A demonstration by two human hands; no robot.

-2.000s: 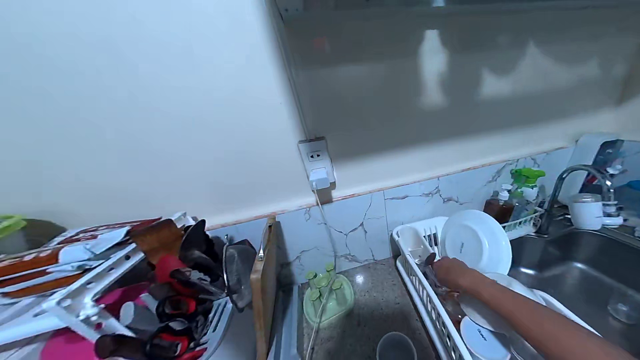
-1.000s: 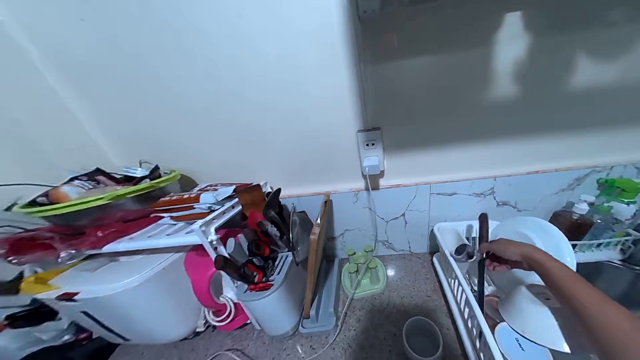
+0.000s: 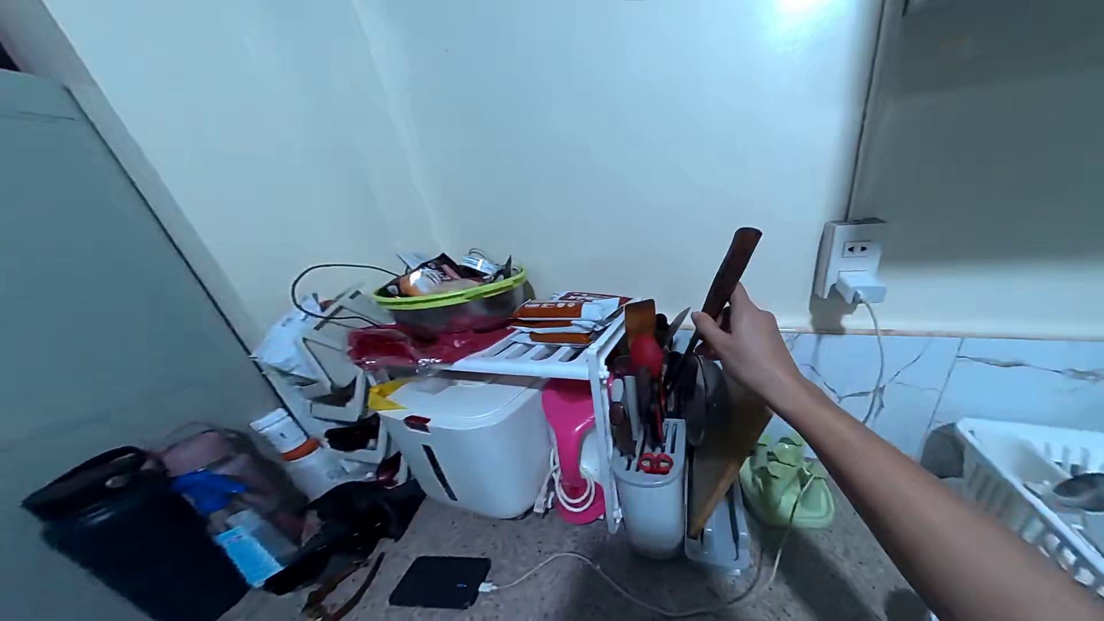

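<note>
My right hand [image 3: 750, 345] grips a long utensil by its dark brown handle [image 3: 731, 269], its lower end among the tools of a white utensil holder [image 3: 651, 513]. What kind of utensil it is cannot be told. Around it in the holder stand a wooden turner [image 3: 640, 321], a red-headed utensil [image 3: 646, 355], red-handled scissors [image 3: 655, 463] and several dark-handled tools. A round strainer [image 3: 705, 397] and a wooden cutting board [image 3: 724, 453] stand just right of the holder, partly behind my hand. My left hand is out of view.
A white rack [image 3: 526, 366] holds packets and a green-rimmed bowl [image 3: 461, 297] over a white lidded bin [image 3: 474, 457]. A phone [image 3: 440, 581] with a cable lies on the counter. A green bottle-drying stand [image 3: 787, 483] and a white dish rack [image 3: 1018, 492] are to the right.
My right hand has moved left from the dish rack to the utensil holder, with the dark-handled utensil in it. The view has swung left.
</note>
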